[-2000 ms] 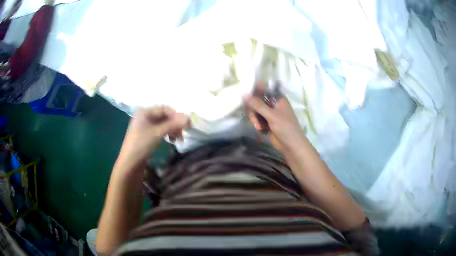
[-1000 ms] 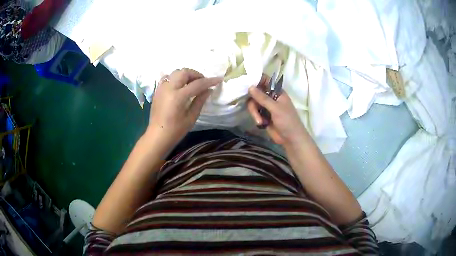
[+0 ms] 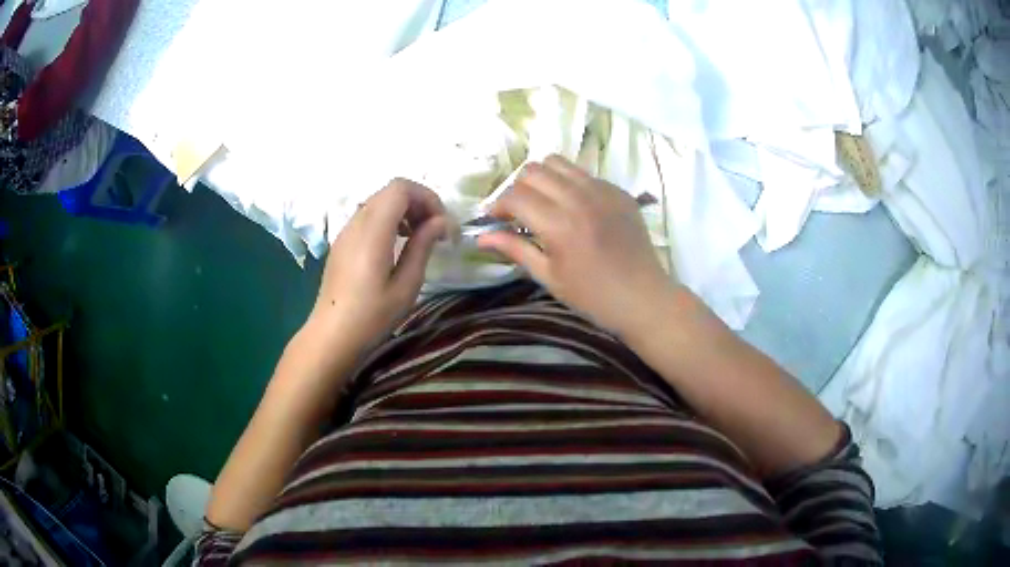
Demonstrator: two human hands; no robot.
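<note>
The white garment [image 3: 532, 133] lies bunched on the table in front of my body, with pale yellowish folds at its middle. My left hand [image 3: 382, 249] is at the garment's near edge, thumb and fingertips pinched together on the cloth. My right hand [image 3: 576, 233] is just to the right, back of the hand up, fingers curled round the thread snips [image 3: 483, 223]. The snips' tip points left toward my left fingertips. Most of the snips is hidden by the hand. The cloth between the hands is blurred, and no thread can be made out.
White garment heaps [image 3: 936, 366] lie on the pale blue table [image 3: 825, 277] at right, with a tan card-like piece [image 3: 857, 164] beside them. At left are the green floor [image 3: 188, 366], a blue stool [image 3: 116, 194], a yellow frame [image 3: 39, 343] and another person's red sleeve [image 3: 78, 66].
My right hand has turned palm-down and moved left with the snips, toward my left hand. My left hand has shifted slightly down and left, and its fingers have curled in.
</note>
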